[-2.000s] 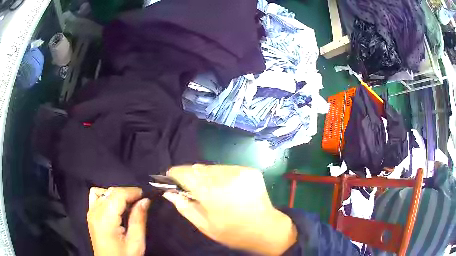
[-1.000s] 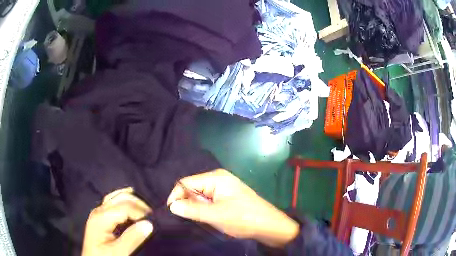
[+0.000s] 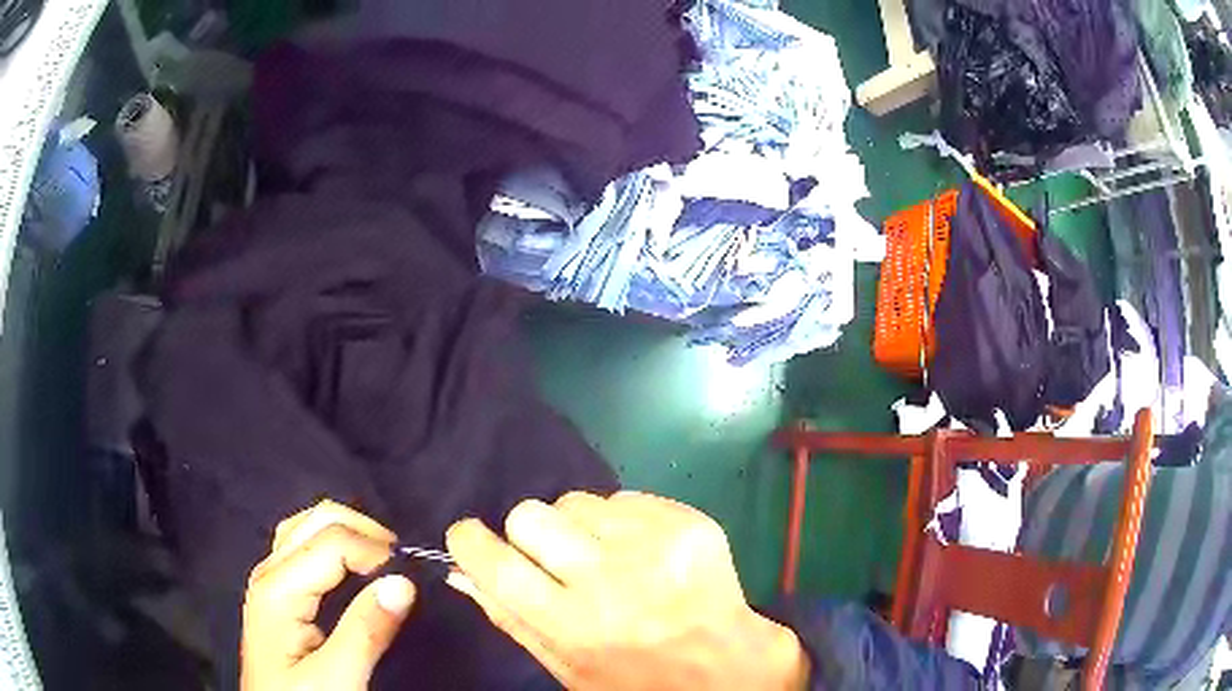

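A dark purple-black garment (image 3: 365,365) fills the left and centre of the view. My left hand (image 3: 318,594) is at the bottom left, its thumb and fingertips pinching a dark fold of the garment. My right hand (image 3: 622,581) is just to its right, closed around small silver thread snips (image 3: 427,554). Only their narrow tips show, pointing left at the fold by my left fingertips. The rest of the snips is hidden by my right fingers. Any thread at the tips is too fine to see.
A second dark cloth pile (image 3: 541,81) lies above. Beyond are a light blue and white cloth heap (image 3: 730,230), an orange basket (image 3: 908,290) with dark cloth over it, and a reddish-brown chair (image 3: 1000,594) at lower right. A beige thread cone (image 3: 146,135) stands upper left.
The snips' tips have come back into view and now touch or nearly touch the pinched fold. The red spot seen earliest on the garment no longer shows.
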